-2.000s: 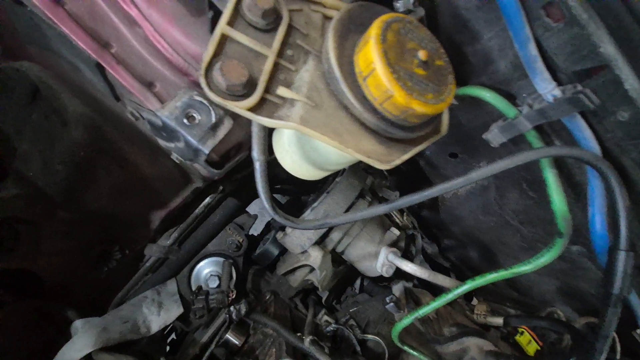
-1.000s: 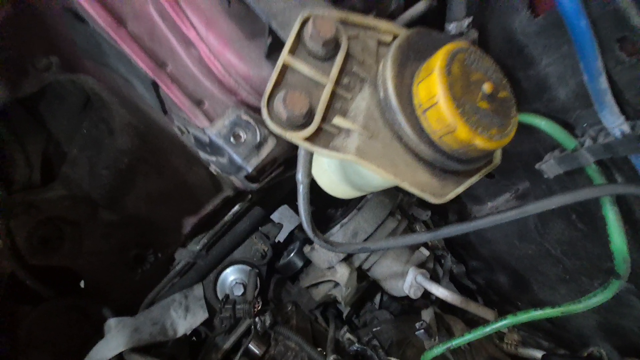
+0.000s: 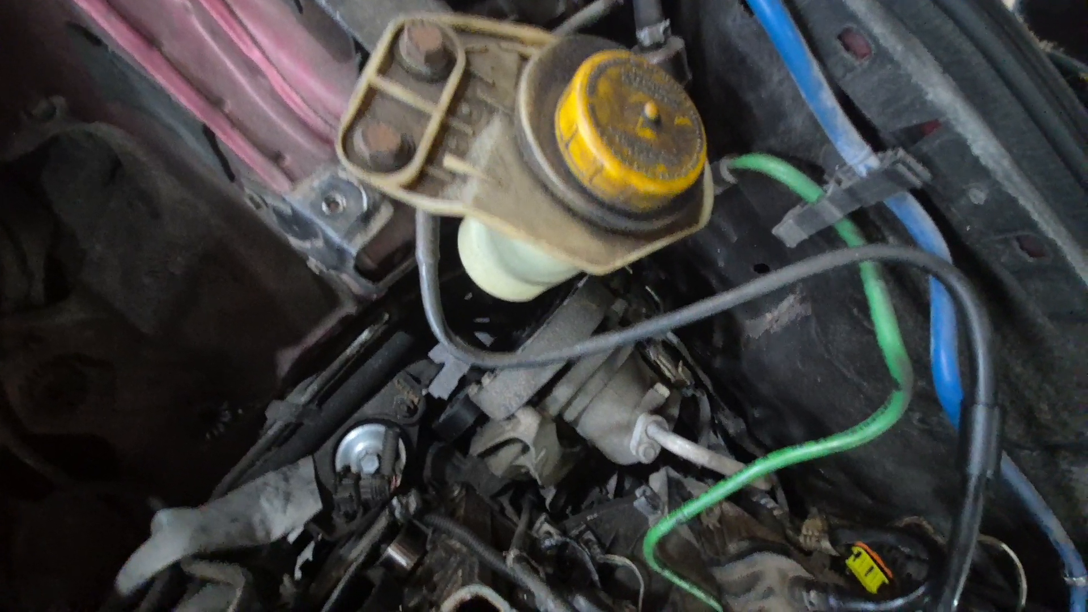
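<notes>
Neither my left hand nor my right hand shows in the head view. A fluid reservoir with a yellow screw cap [image 3: 633, 132] stands at the upper middle of a vehicle's engine bay. Its dirty beige plastic flange [image 3: 501, 174] carries two rusty bolts [image 3: 381, 144] at the left, and its pale lower body [image 3: 510, 259] shows beneath. A black hose [image 3: 680, 319] loops under the reservoir and bends down at the right. A green hose [image 3: 884, 331] curves from behind the reservoir to the bottom, crossing under the black hose.
A blue hose [image 3: 931, 255] runs down the right side through a black clip [image 3: 850, 195]. Below the reservoir sit a metal housing with a pipe [image 3: 688, 446], a round metal pulley or disc [image 3: 370, 455] and a yellow connector [image 3: 867, 568]. Pink painted bodywork [image 3: 255, 76] lies at upper left.
The view has shifted a little, so the reservoir sits farther right in the frame than two seconds ago. Nothing else has plainly changed.
</notes>
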